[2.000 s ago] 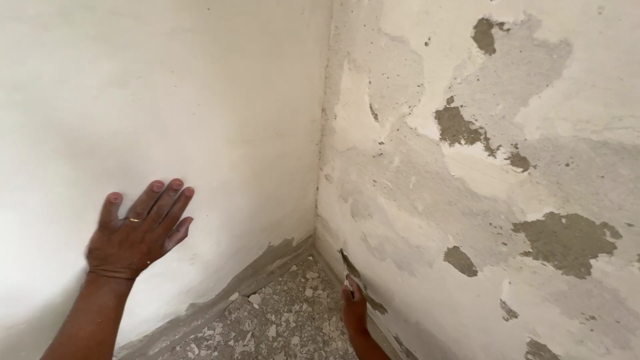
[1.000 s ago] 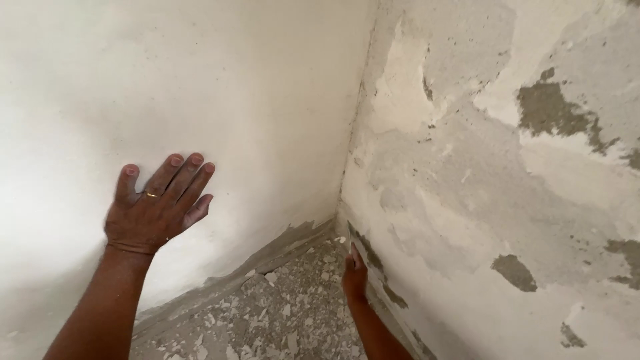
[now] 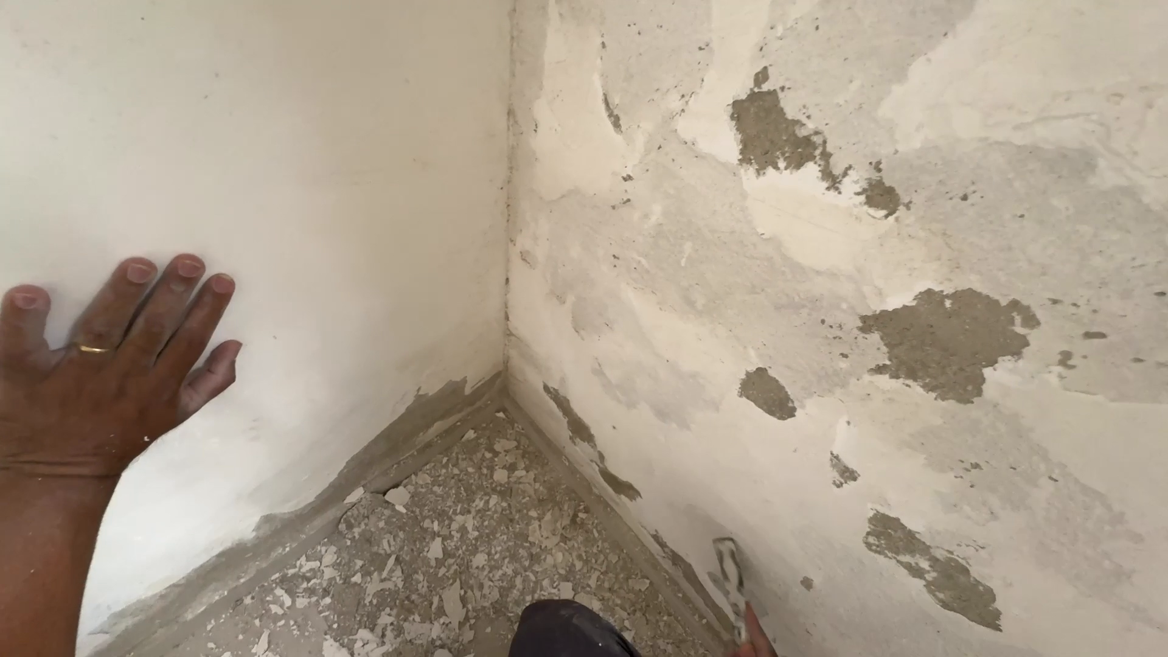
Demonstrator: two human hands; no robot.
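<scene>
My left hand (image 3: 105, 365), with a ring on one finger, rests palm down and fingers apart on the smooth white wall (image 3: 319, 182) at the left. At the bottom edge, right of centre, my right hand (image 3: 756, 639) is partly cut off by the frame. It is closed on a scraper (image 3: 730, 575), whose pale-smeared end lies close against the lower part of the right wall. That wall (image 3: 675, 347) has patchy off-white coating, with rough grey-brown patches (image 3: 949, 342) of bare plaster showing through.
The two walls meet in a vertical corner. Below, the floor (image 3: 474, 520) is strewn with flakes and chips of coating. A grey-brown strip (image 3: 365, 465) runs along the left wall's base. A dark rounded thing, perhaps a clothed knee or a shoe (image 3: 570, 630), shows at the bottom centre.
My right hand has moved along the right wall's base, away from the corner and nearer to me. My left hand remains flat on the left wall. The dark rounded thing has come into view.
</scene>
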